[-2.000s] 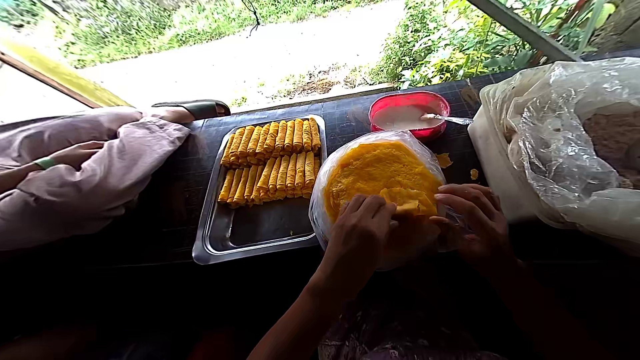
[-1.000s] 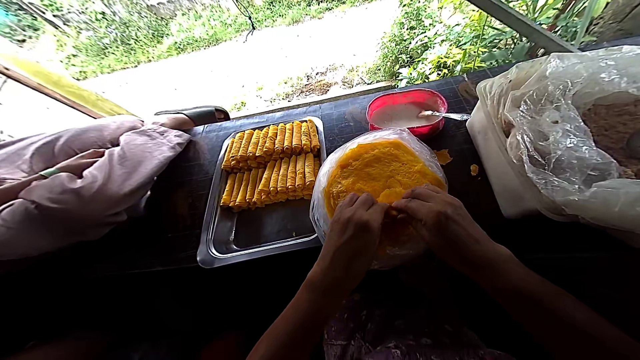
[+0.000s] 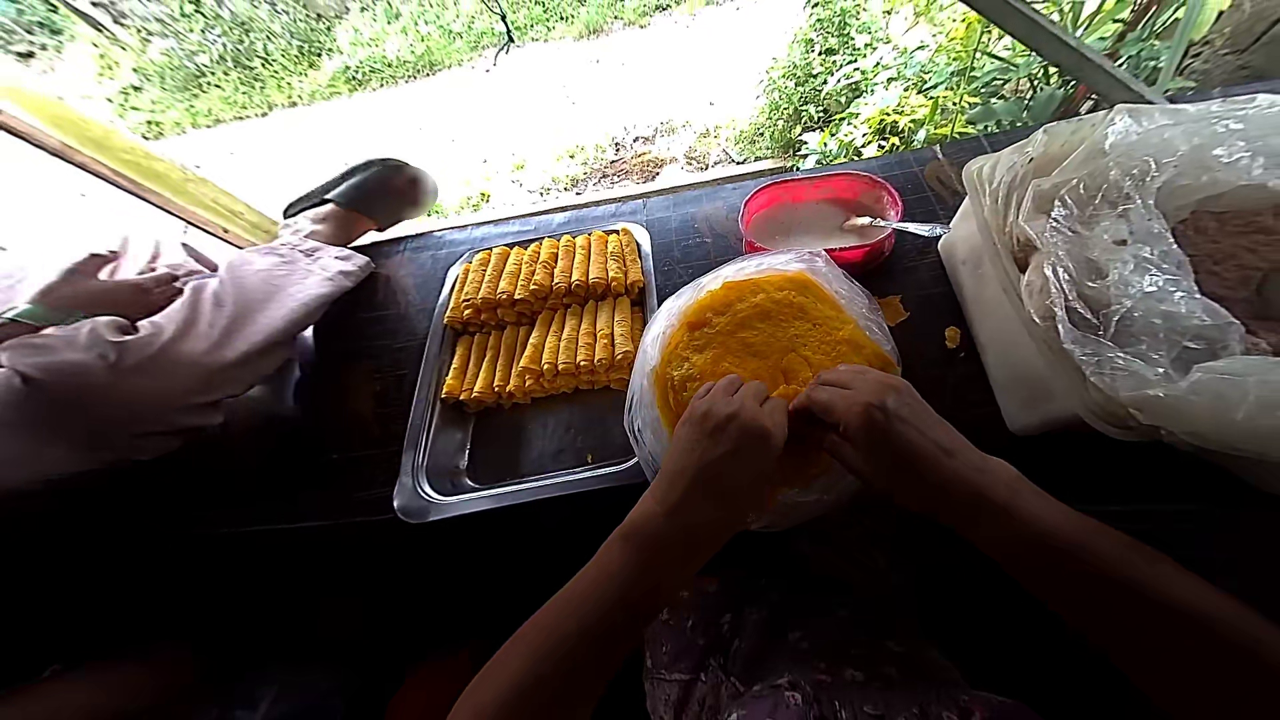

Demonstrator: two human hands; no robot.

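A stack of round orange-yellow wrappers (image 3: 770, 320) lies on clear plastic in front of me. My left hand (image 3: 728, 440) and my right hand (image 3: 880, 430) meet over its near half, fingers bent down on a wrapper's edge; what lies under the fingertips is hidden. To the left, a metal tray (image 3: 430, 470) holds two stacked rows of thin yellow rolls (image 3: 545, 320). Behind the stack stands a red plastic tub (image 3: 870, 250) of whitish paste, with a metal spoon (image 3: 905, 227) resting in it.
At the right, a white container (image 3: 1000, 330) is lined with a clear plastic bag (image 3: 1130, 290) holding a brownish-pink filling (image 3: 1235, 255). Wrapper scraps (image 3: 892, 310) lie on the dark tabletop (image 3: 690, 215). Another person's trousered leg (image 3: 200, 330) and sandal (image 3: 365, 192) rest at the left.
Two seconds ago a folded piece of wrapper showed between my hands; now my fingers cover that place. My right hand has moved inward from the stack's right edge, close to my left hand.
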